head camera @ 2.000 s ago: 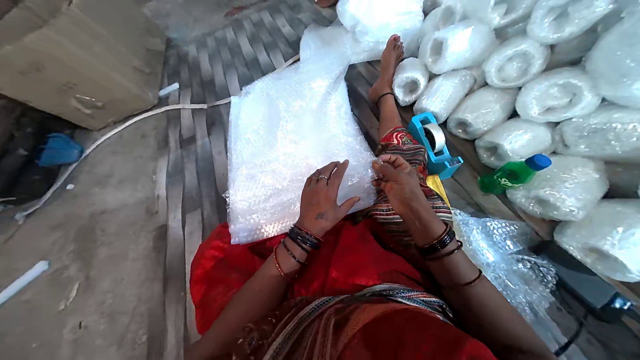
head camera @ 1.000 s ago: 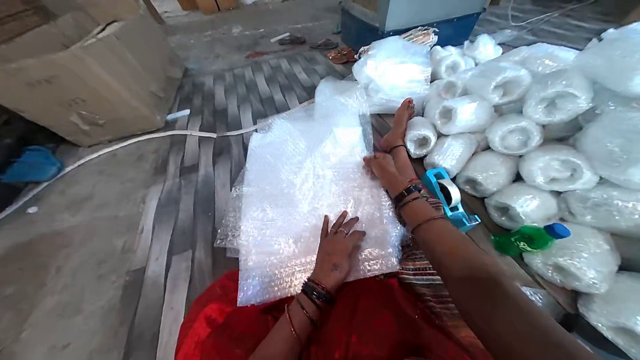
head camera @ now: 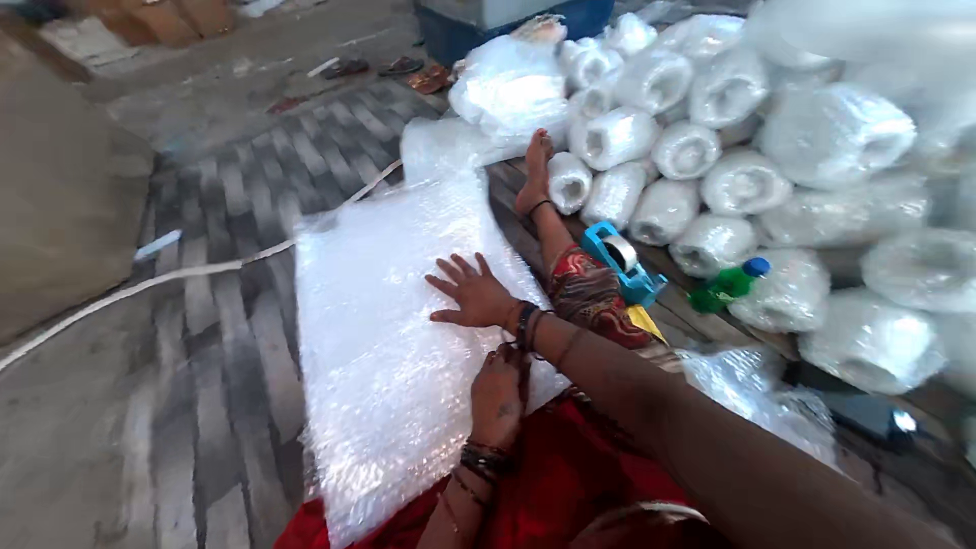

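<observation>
A stack of bubble wrap sheets (head camera: pixel 381 343) lies flat over the mat and my lap. My right hand (head camera: pixel 474 296) rests on it palm down with fingers spread. Just below, my left hand (head camera: pixel 499 393) is at the right edge of the sheets, near my right wrist; its fingers are partly hidden, so whether it grips the edge does not show. Beyond my right leg stands a blue tape dispenser (head camera: pixel 637 280) with a roll of tape (head camera: pixel 619 252) in it.
Many wrapped rolls (head camera: pixel 746 183) are piled at the right. A green plastic bottle (head camera: pixel 720 290) with a blue cap lies against them. A cardboard box (head camera: pixel 69 191) stands at the left. A pale hose or cable (head camera: pixel 206 269) crosses the striped mat (head camera: pixel 221 381).
From the far right edge of the sheets, my right hand has come down onto their surface. My left hand, which lay flat on the sheets, is now at their right edge.
</observation>
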